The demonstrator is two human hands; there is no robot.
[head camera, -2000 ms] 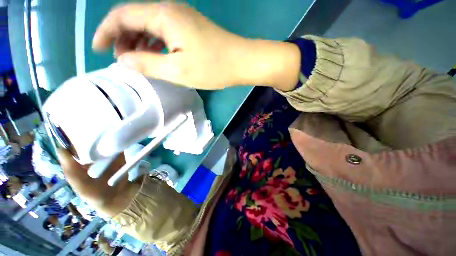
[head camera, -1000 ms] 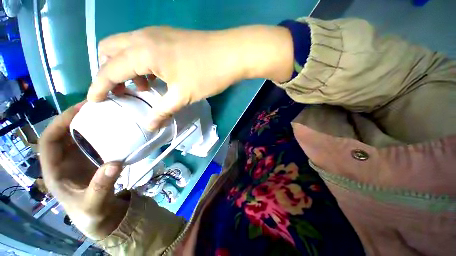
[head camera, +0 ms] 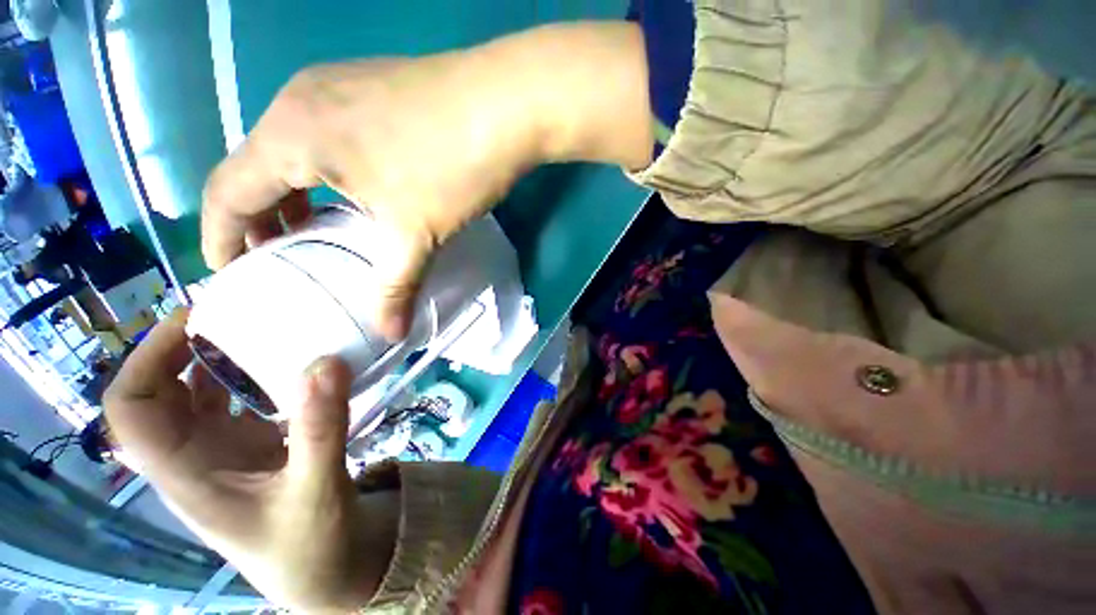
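A white rounded security camera [head camera: 283, 312] is held between my two hands, its dark round face turned to the lower left. My right hand [head camera: 373, 144] lies over its upper side, with the fingers on the far edge and the thumb on the shell near a seam. My left hand [head camera: 240, 481] cups the front end from below, thumb pressed on the shell, fingers partly hidden behind the dark face. A white bracket [head camera: 511, 324] and a thin white antenna [head camera: 463, 324] extend at the rear of the body.
The green bench top [head camera: 481, 36] lies beneath, with a white edging strip [head camera: 224, 72]. Several unfinished units with dark wires [head camera: 427, 421] stand beyond my left hand. A blue bin [head camera: 511, 433] is below the bench edge. Cluttered, blurred equipment fills the far left.
My right hand has come down from above the camera and grips its shell. My left hand has shifted around the front, thumb now on the shell. The camera has moved slightly right and down.
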